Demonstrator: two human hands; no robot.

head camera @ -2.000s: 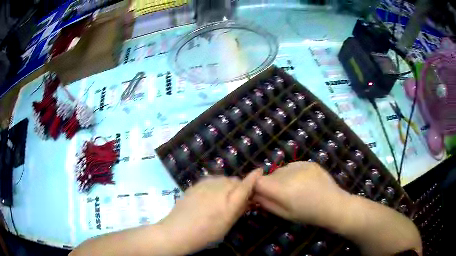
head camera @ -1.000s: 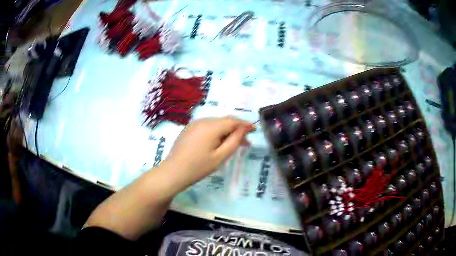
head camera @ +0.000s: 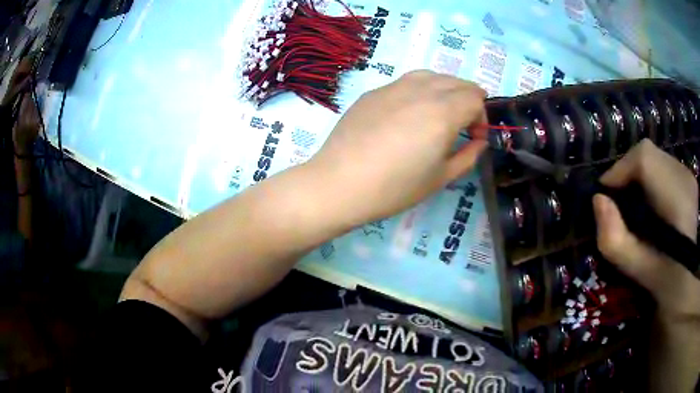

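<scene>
The divided tray of round black parts lies at the right. My left hand is at its upper left corner and pinches a thin red wire lead that reaches over the first parts. My right hand is over the tray and holds a black soldering iron. The iron's metal tip points left to the corner part, close to the lead. A bunch of red leads with white plugs lies on the tray, partly beside my right wrist.
A pile of red and black leads with white plugs lies on the blue printed sheeting beyond my left forearm. A dark device stands at the upper left. The bench's front edge runs above my lettered apron.
The view has moved closer to the tray's left edge. My right hand has come into view with the soldering iron. My left hand now has the lead over the corner parts.
</scene>
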